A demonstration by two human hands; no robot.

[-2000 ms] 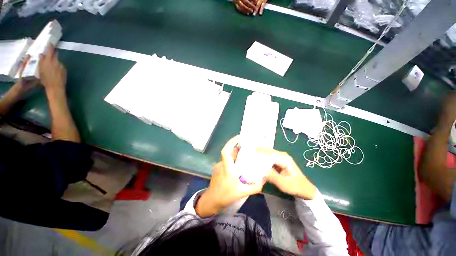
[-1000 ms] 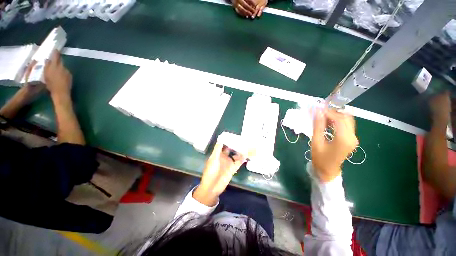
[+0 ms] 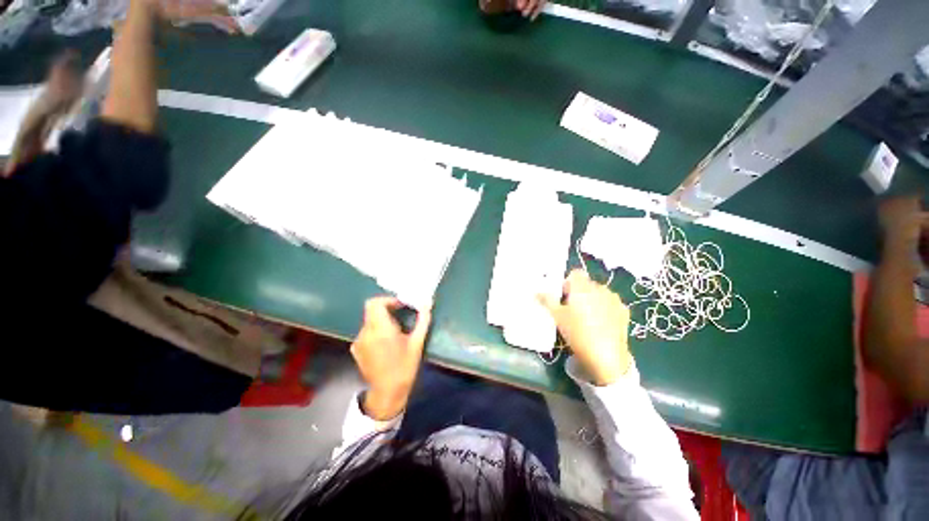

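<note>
A row of white cartons (image 3: 341, 193) lies packed side by side on the green bench, left of centre. My left hand (image 3: 387, 351) is at the row's near right corner, thumb and forefinger apart, with no separate carton visible between them. A white notched stack (image 3: 530, 265) lies in front of me. My right hand (image 3: 596, 321) is curled at its right edge; whether it grips a piece is hidden. Small white pieces (image 3: 623, 244) lie right of the stack, beside tangled white cords (image 3: 688, 290).
Beyond the white metal strip (image 3: 469, 161), loose cartons lie on the green belt, one at centre right (image 3: 609, 127) and one at upper left (image 3: 295, 63). A slanting grey post (image 3: 795, 102) stands at right. Co-workers' arms are at left and right, and a hand shows at the top.
The carton in my left hand is gone from it; that hand has moved left to the row. My right hand has moved from the cords to the stack. A carton now shows on the upper-left belt.
</note>
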